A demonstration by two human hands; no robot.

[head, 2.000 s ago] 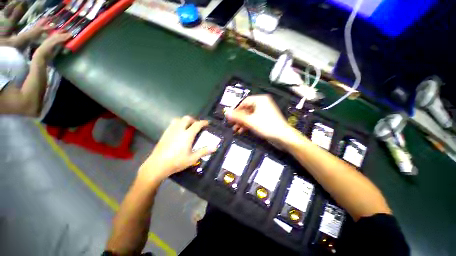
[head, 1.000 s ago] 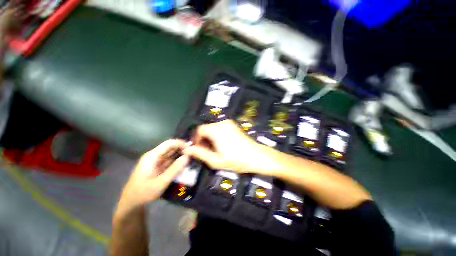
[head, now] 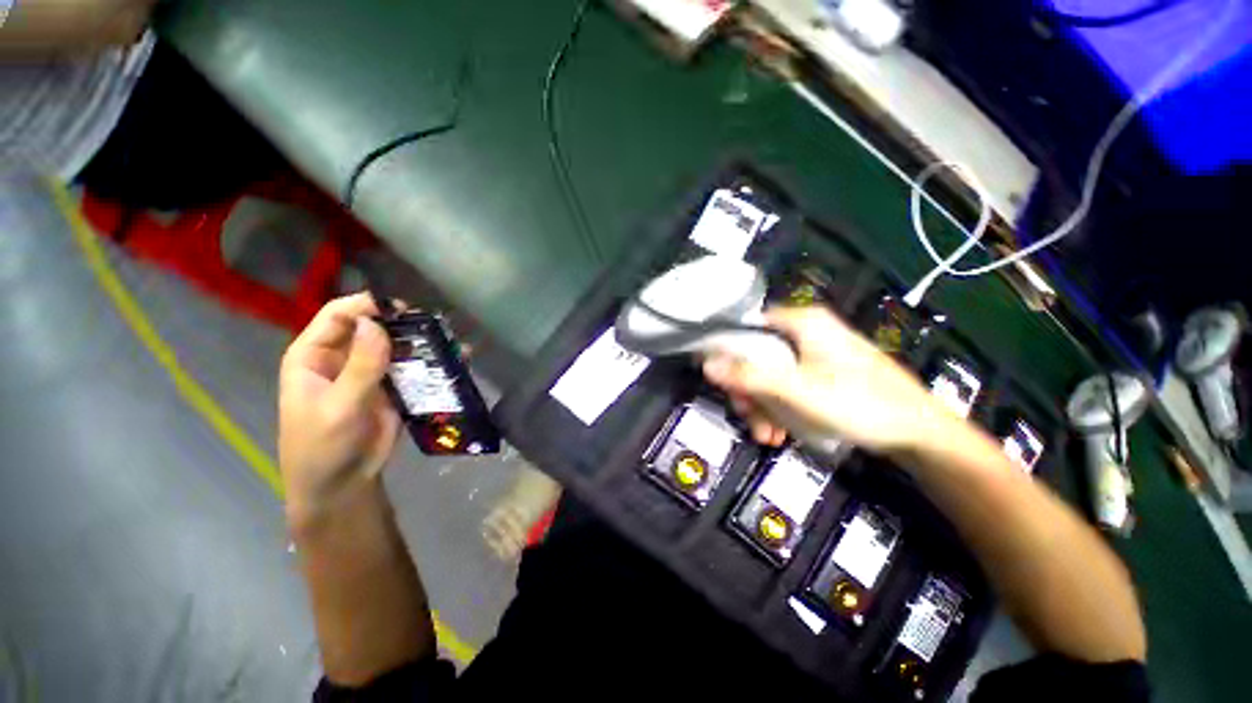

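Note:
My left hand point(head: 330, 392) holds a black device point(head: 434, 385) by its edge, left of the tray and over the floor; its face shows a white label and a gold spot. My right hand point(head: 824, 378) grips a white-grey barcode scanner point(head: 693, 305) above the tray, its round head towards the left. The black device tray point(head: 549, 460) holds several devices, most with white labels. A white label or slip point(head: 600, 376) lies in the front-left pocket, which shows no device. A white cable point(head: 1023, 258) ends at a device in the back row.
Two more scanners point(head: 1107, 446) point(head: 1211, 371) lie on the green bench point(head: 453, 206) at the right. Thin black cords point(head: 555, 124) cross the bench. A bright blue monitor point(head: 1167, 96) is at upper right. A red stool point(head: 206, 261) and part of a person point(head: 83, 110) are at left.
My left hand has lifted a device out to the left of the tray. My right hand has moved away from the left hand and taken hold of a scanner. The camera view has shifted.

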